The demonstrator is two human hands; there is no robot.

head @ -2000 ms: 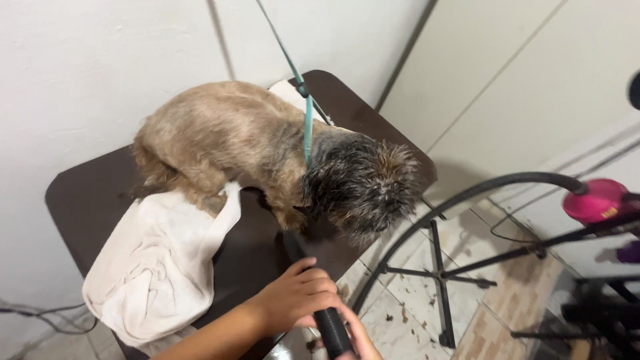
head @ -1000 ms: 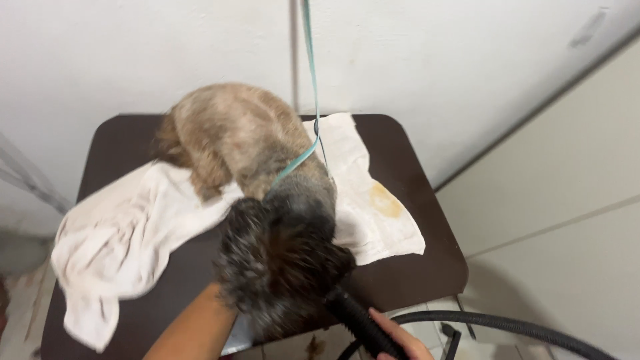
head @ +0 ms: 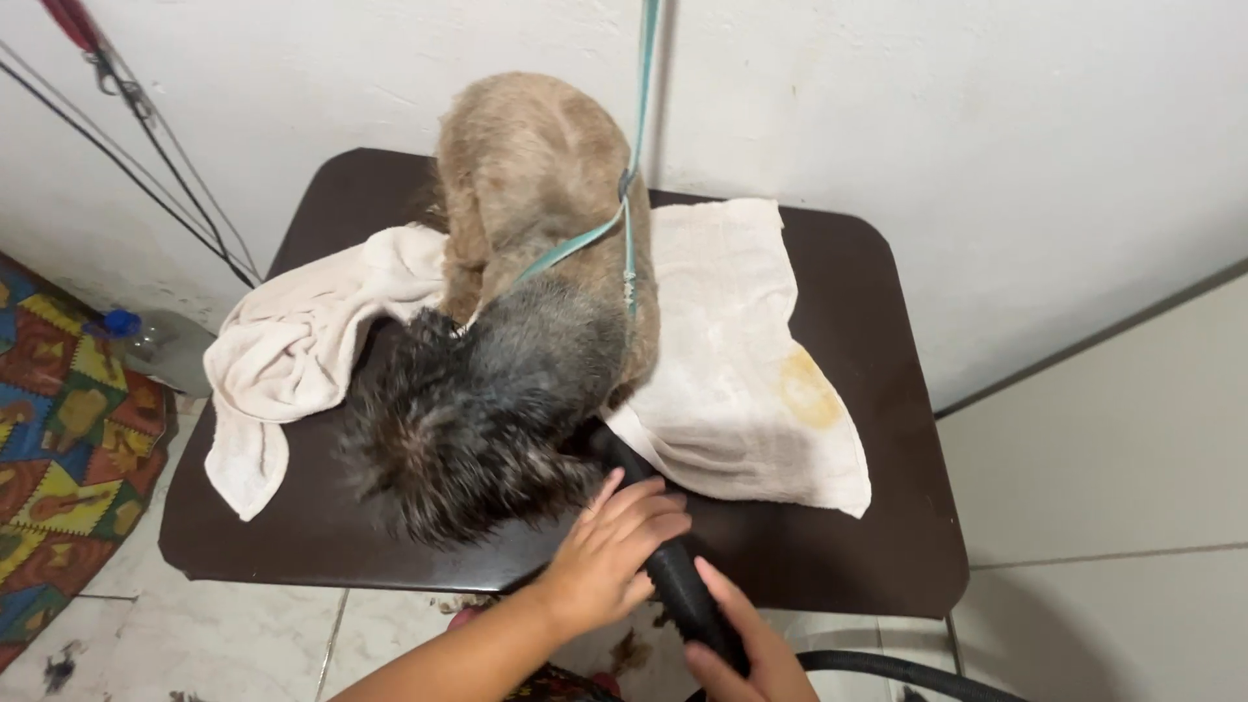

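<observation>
A small dog point(head: 546, 195) with a clipped tan body and a dark, shaggy head stands on a dark brown grooming table point(head: 858, 546), its head low and turned to the left. A teal grooming loop point(head: 639, 127) runs up from its neck. My right hand point(head: 746, 634) grips the black dryer hose point(head: 687, 590) near the table's front edge. The far end of the hose is under the dog's chest and partly hidden. My left hand point(head: 619, 546) rests on the hose beside the dog's head, fingers extended; whether it grips is unclear.
A crumpled white towel point(head: 292, 361) lies left of the dog, a stained one point(head: 721, 370) to the right. A white wall is behind. Left are hanging cords point(head: 175, 166), a colorful patterned cloth point(head: 68, 458) and a blue-capped bottle point(head: 146, 331). Dark hair tufts point(head: 629, 648) litter the tiled floor.
My left hand, behind the dog's head a second ago, is now on the hose in front of it. The dog's head has turned from the right side to the left. The view has shifted.
</observation>
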